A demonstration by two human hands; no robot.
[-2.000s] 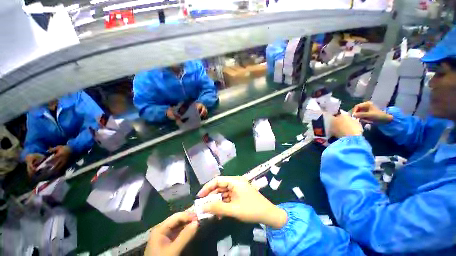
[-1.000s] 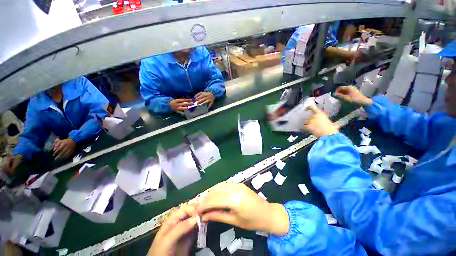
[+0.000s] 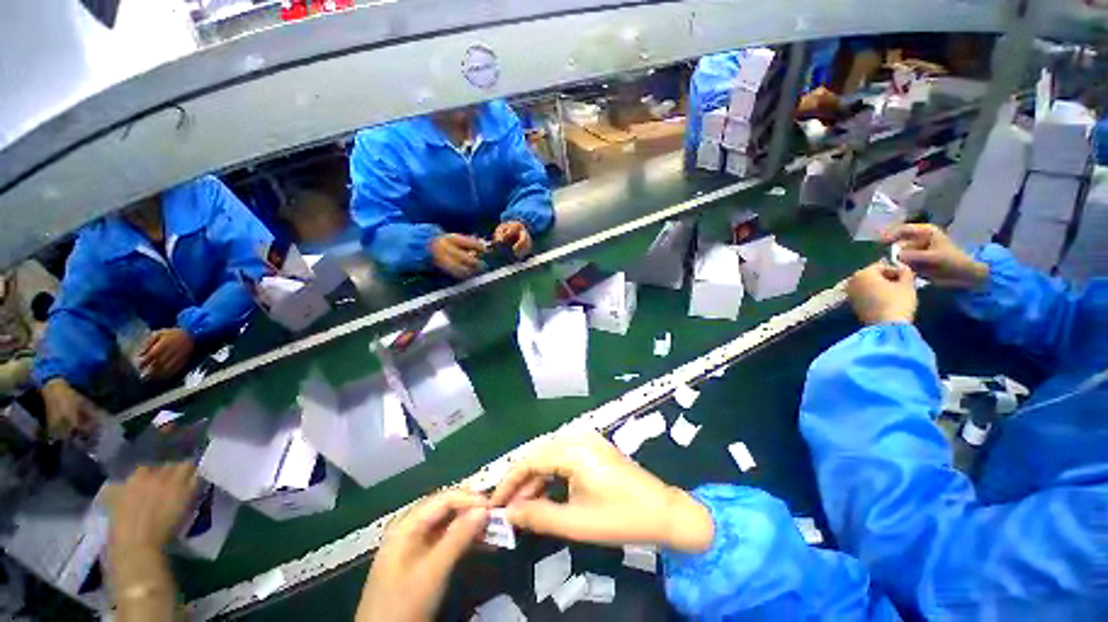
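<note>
My left hand [image 3: 425, 553] and my right hand [image 3: 595, 496] meet at the bottom centre, over the near belt edge. Their fingertips pinch a small white paper piece [image 3: 499, 527] with faint dark print between them; part of it is hidden by the fingers. Loose white slips [image 3: 553, 574] lie on the dark worktop just below and to the right of my hands. Open white cartons with standing flaps [image 3: 557, 352] stand on the green conveyor belt [image 3: 492, 468] beyond my hands.
A bare hand [image 3: 152, 516] reaches over cartons at lower left. A person in blue [image 3: 893, 450] sits close at right, pinching a small white piece. Two people in blue sit across the belt. A grey overhead rail [image 3: 583, 55] crosses the top. Stacked cartons [image 3: 1045, 201] stand at right.
Cartons on the belt have moved left. My hands stay together, and the piece has been turned. The right-hand person has let go of a carton. A bare hand has entered at lower left.
</note>
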